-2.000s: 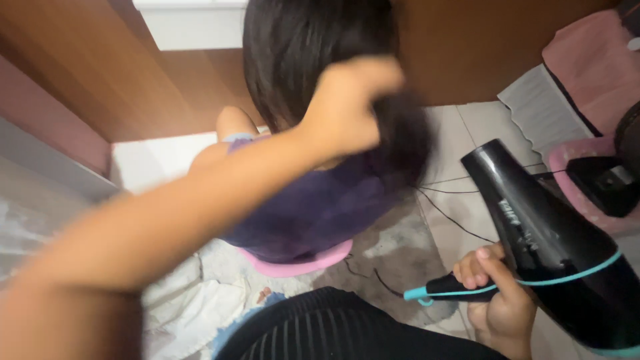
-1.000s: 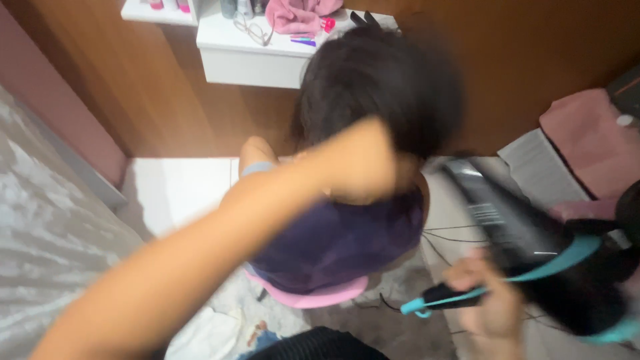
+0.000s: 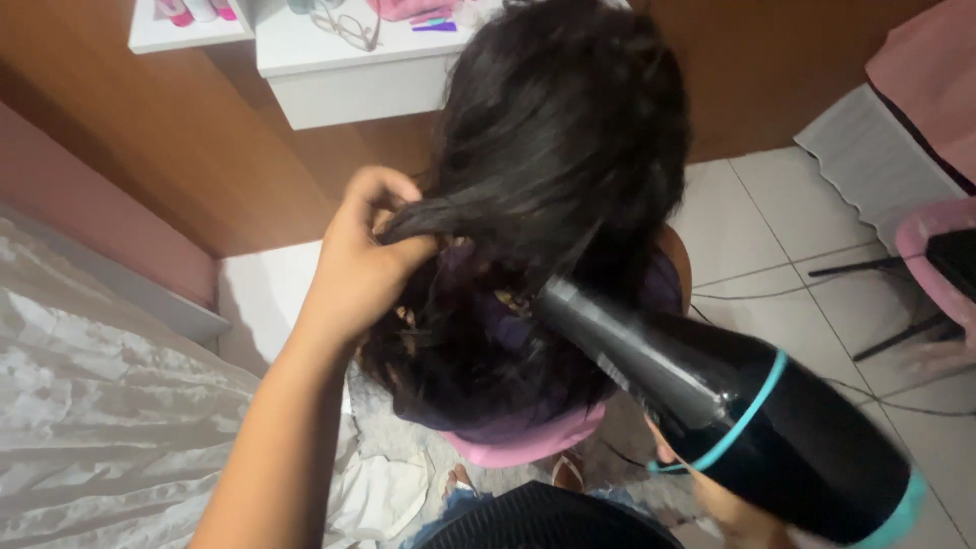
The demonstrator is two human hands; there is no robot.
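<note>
A person with long dark hair (image 3: 564,114) sits with their back to me on a pink stool (image 3: 526,442). My left hand (image 3: 374,252) grips a lock of the hair and holds it out to the left. A black hair dryer (image 3: 709,389) with turquoise bands lies across the right side, its nozzle against the lower hair. My right hand (image 3: 709,488) is mostly hidden behind the dryer, with its fingers around the handle. Strands spread over the person's purple top (image 3: 663,290).
A white shelf (image 3: 358,61) ahead carries eyeglasses (image 3: 354,30), a pink cloth and small items. A pale curtain (image 3: 99,381) hangs at left. Another pink seat (image 3: 930,236) stands at right, with thin cables (image 3: 793,282) across the floor tiles. White fabric (image 3: 381,488) lies low on the floor.
My left hand has moved from the back of the head to the left side, a lock of hair in it. The dryer's nozzle has come in from the right to the lower hair.
</note>
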